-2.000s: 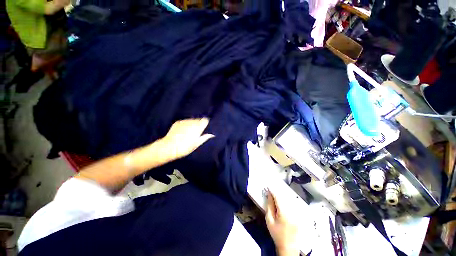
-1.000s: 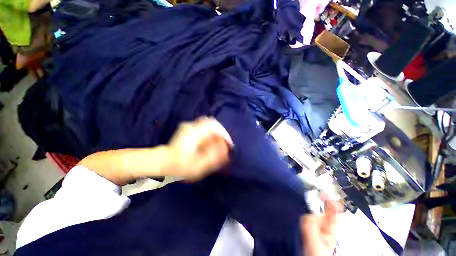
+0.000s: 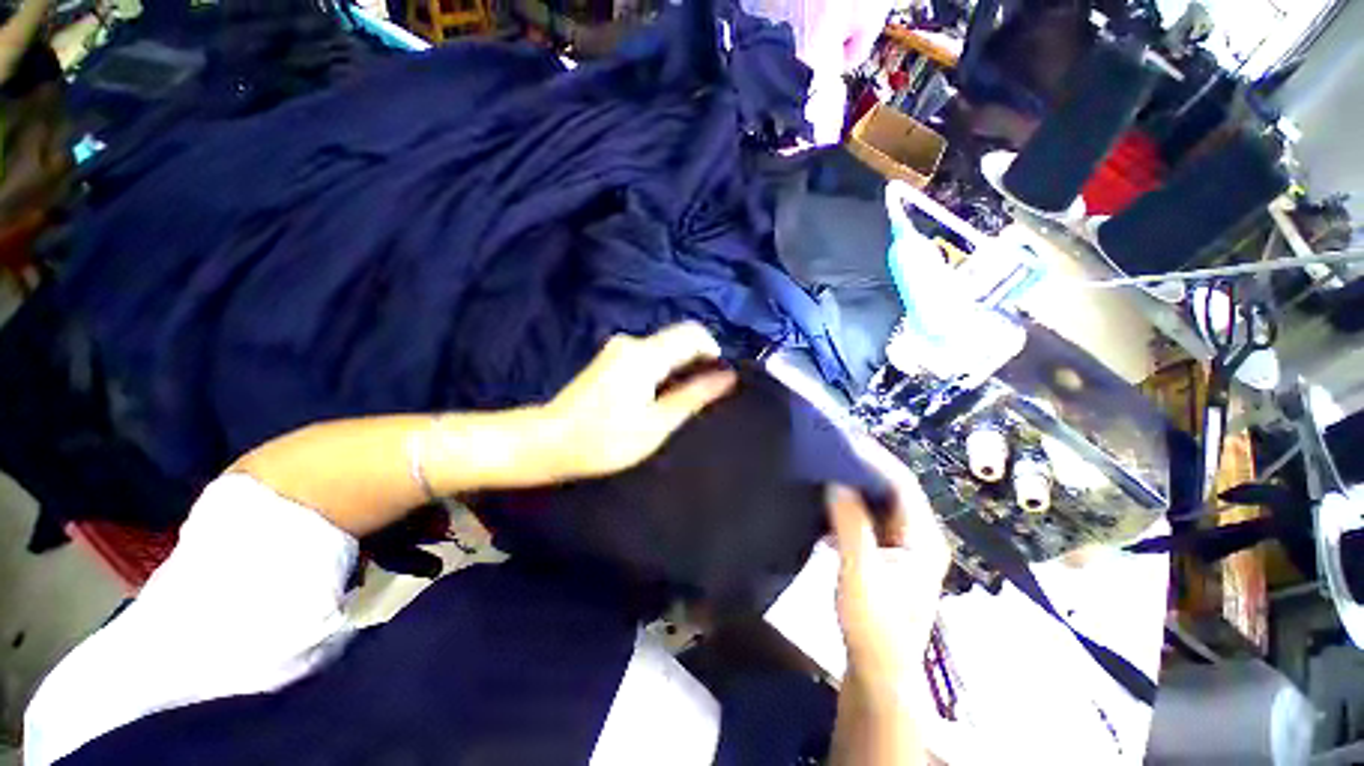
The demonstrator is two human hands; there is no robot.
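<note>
A dark navy-black garment piece [image 3: 696, 501] is spread between my hands in front of the machine, its lower part hanging toward my lap. My left hand [image 3: 643, 401] grips its upper left edge. My right hand [image 3: 886, 561] pinches its right edge over the white table. The navy garment pile [image 3: 344, 255] fills the left. The overlock machine [image 3: 1085, 464] is to the right of my hands, with a light-blue part [image 3: 925, 277] above its needle area. Cream knobs [image 3: 987, 454] sit on its top. The needle area is too small and cluttered to make out.
A dark strip [image 3: 1092, 644] trails over the white table [image 3: 1032, 688]. Slim snips or tweezers [image 3: 941, 673] lie near my right wrist. Black scissors [image 3: 1224, 344] hang at the right. Black thread cones [image 3: 1070, 127], an open cardboard box [image 3: 898, 145] and a red basket [image 3: 120, 551] are around.
My left hand has moved from lying on the pile to gripping the piece. My right hand has risen from the table and holds its other edge. The view has shifted right.
</note>
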